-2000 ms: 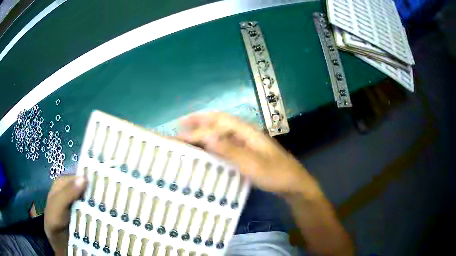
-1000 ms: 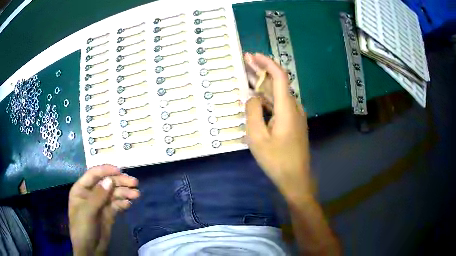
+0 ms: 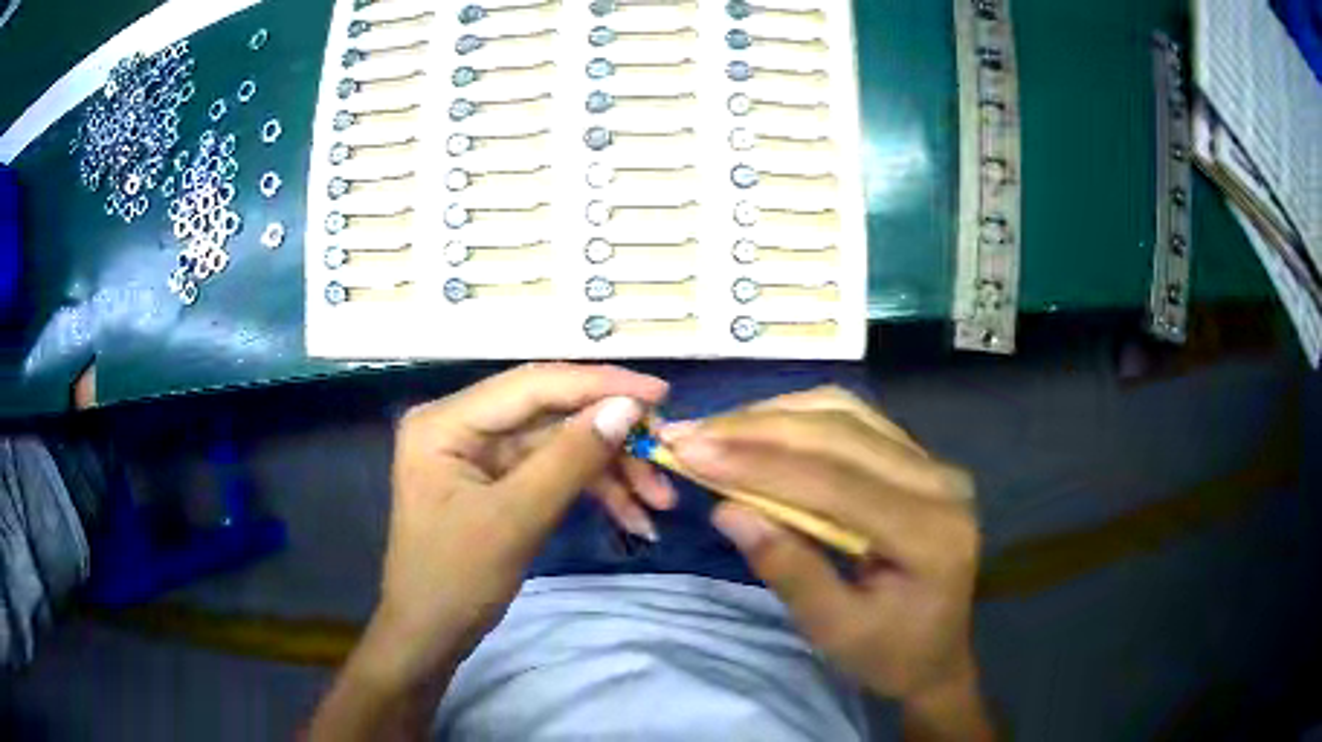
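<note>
My left hand (image 3: 500, 471) is above my lap, its thumb and forefinger pinched at a small dark piece, too small to make out. My right hand (image 3: 855, 529) holds a slim yellow stick tool (image 3: 790, 515). The tool's blue tip (image 3: 642, 444) is at my left fingertips. The white slotted tray (image 3: 580, 344) lies on the green bench just beyond my hands, with four columns of keyhole-shaped slots. Small round parts sit at the slots' left ends, some darker than others.
Loose silver rings (image 3: 203, 218) lie in a pile at left on the green bench (image 3: 276, 326). A metal strip fixture (image 3: 992, 189) lies right of the tray, with another strip (image 3: 1170, 203) farther right. Stacked white trays (image 3: 1269, 102) are at the far right edge.
The tray, first held up, now lies flat on the bench. My hands have come together in front of it, with the yellow tool between them. The view has shifted.
</note>
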